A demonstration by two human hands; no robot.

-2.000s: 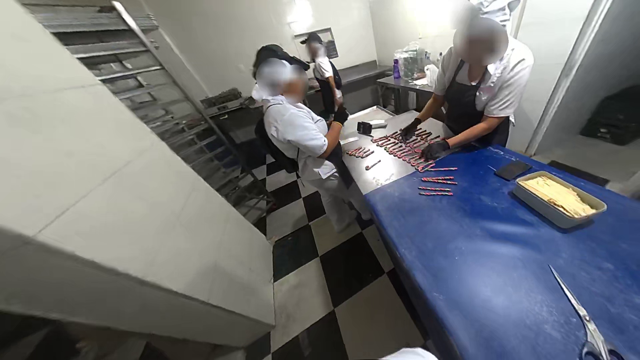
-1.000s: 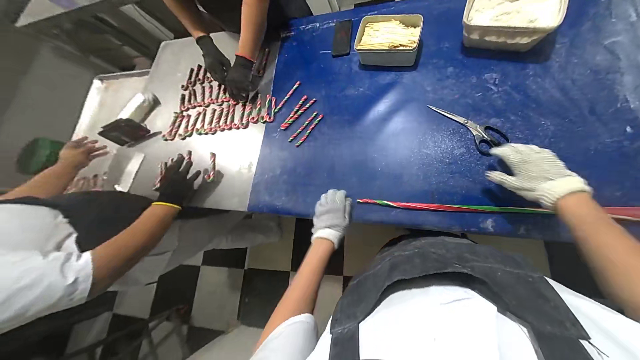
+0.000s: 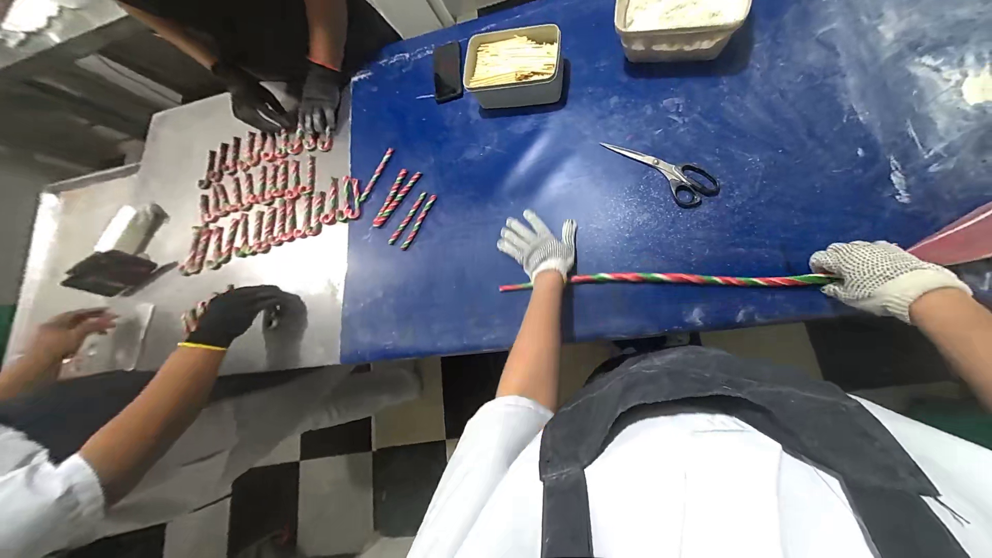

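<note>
A long twisted rope of red, green and white candy (image 3: 697, 279) lies along the near edge of the blue table (image 3: 504, 163). My left hand (image 3: 539, 246), in a white knitted glove, is spread over the rope near its thin left end, palm down with the fingers apart. My right hand (image 3: 876, 277), in a dotted white glove, is closed around the rope's right part. Beyond that hand a wider red and white candy strip (image 3: 957, 236) runs off to the right. Scissors with black handles (image 3: 674, 174) lie open farther back on the table.
Short twisted sticks (image 3: 411, 221) lie left of my hands. Rows of candy canes (image 3: 267, 182) cover a metal table, where two co-workers' gloved hands work. At the back stand a tub of thin sticks (image 3: 515, 89), a tub of white powder (image 3: 682, 39) and a black phone-like object (image 3: 447, 72).
My left hand has moved right, from beyond the rope's end to over the rope. My right hand has closed on the rope, which now shows tighter twists. The view has swung down strongly since the earliest frame.
</note>
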